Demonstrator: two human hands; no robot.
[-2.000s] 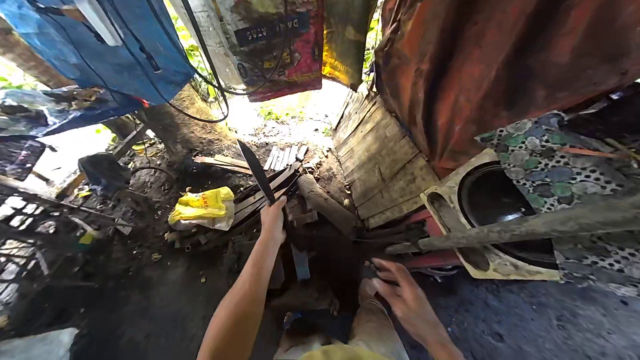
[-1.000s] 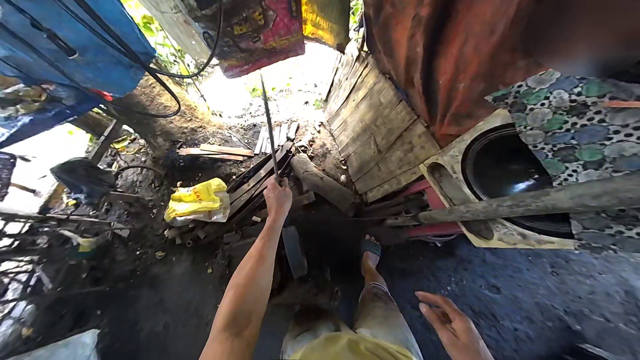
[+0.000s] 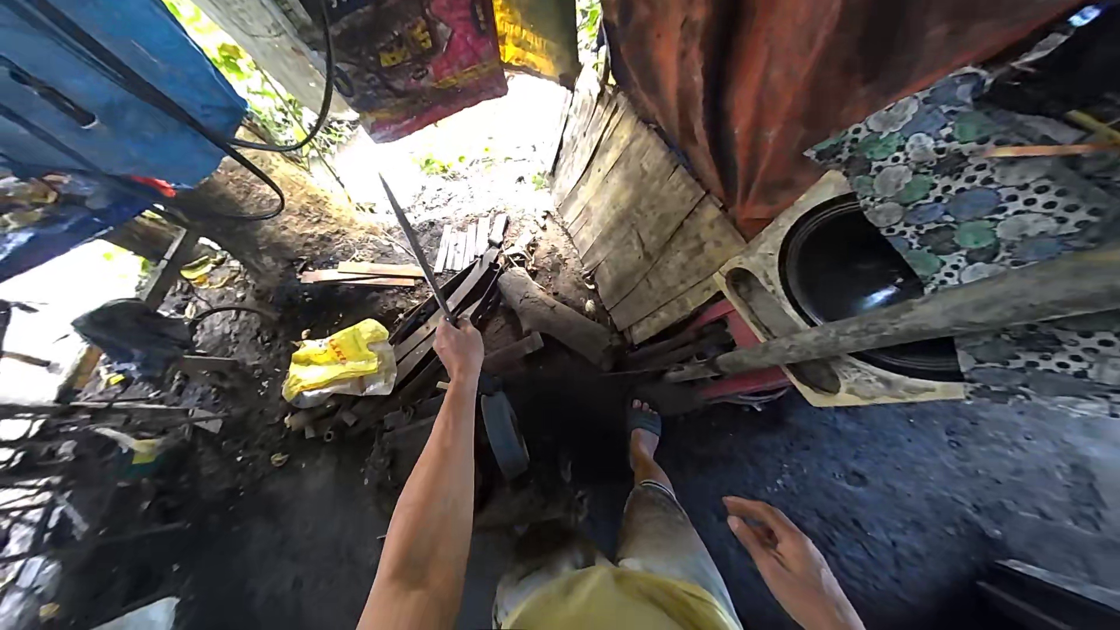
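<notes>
My left hand [image 3: 459, 352] is closed around the lower end of a long, thin metal blade [image 3: 413, 238], which points up and away toward the bright opening; the handle is hidden in the fist. Below the fist, a dark grey wheel-like object [image 3: 505, 433] stands in shadow. Just beyond the hand lies a pile of split wood and boards [image 3: 472, 293]. My right hand [image 3: 785, 560] hangs low at the right over the dark floor, fingers apart and slightly curled, holding nothing.
A yellow plastic sack [image 3: 339, 360] lies left of the wood. A thick log [image 3: 551, 315] rests before a plank panel [image 3: 643, 210]. At the right, a wooden pole [image 3: 910, 324] crosses a pale frame with a black basin [image 3: 840, 262]. Cables [image 3: 254, 144] hang at upper left.
My right hand has moved away from my knee, out to the right. The blade in my left hand has changed its tilt. My sandalled foot shows farther forward than two seconds ago.
</notes>
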